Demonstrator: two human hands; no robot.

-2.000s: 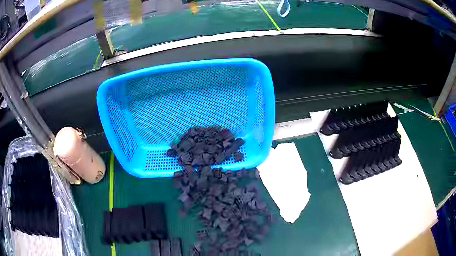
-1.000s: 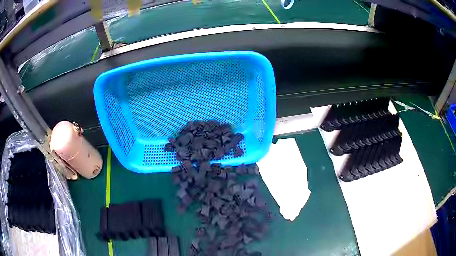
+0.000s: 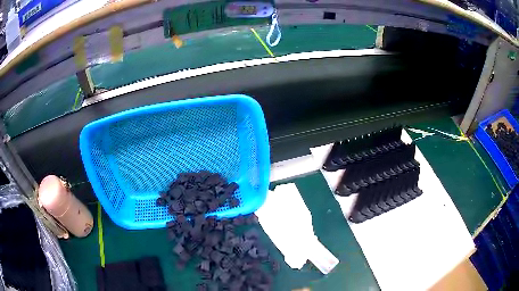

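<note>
Neither of my hands is in view. Small black pieces (image 3: 222, 250) lie in a heap that spills from the blue plastic basket (image 3: 260, 159) onto the green mat, in front of me. Long black parts (image 3: 131, 275) lie side by side at the near edge, cut off by the picture's bottom. Finished black assemblies (image 3: 387, 199) stand in three slanting rows on the white sheet (image 3: 398, 250) at right. A crumpled white wipe (image 3: 287, 221) lies between the heap and the sheet, with a translucent end toward me.
A pink bottle (image 3: 65, 206) leans by the left post. A plastic-lined tray (image 3: 57, 267) of black parts is cut off at left. A blue parts bin (image 3: 486, 133) is at far right. A black strip (image 3: 318, 91) runs behind the basket, below a shelf with a hanging loop (image 3: 274, 31).
The view has shifted, so the bench items sit further left and lower, and more of the shelf and blue bin shows. The wipe's translucent end now shows. No hand has appeared.
</note>
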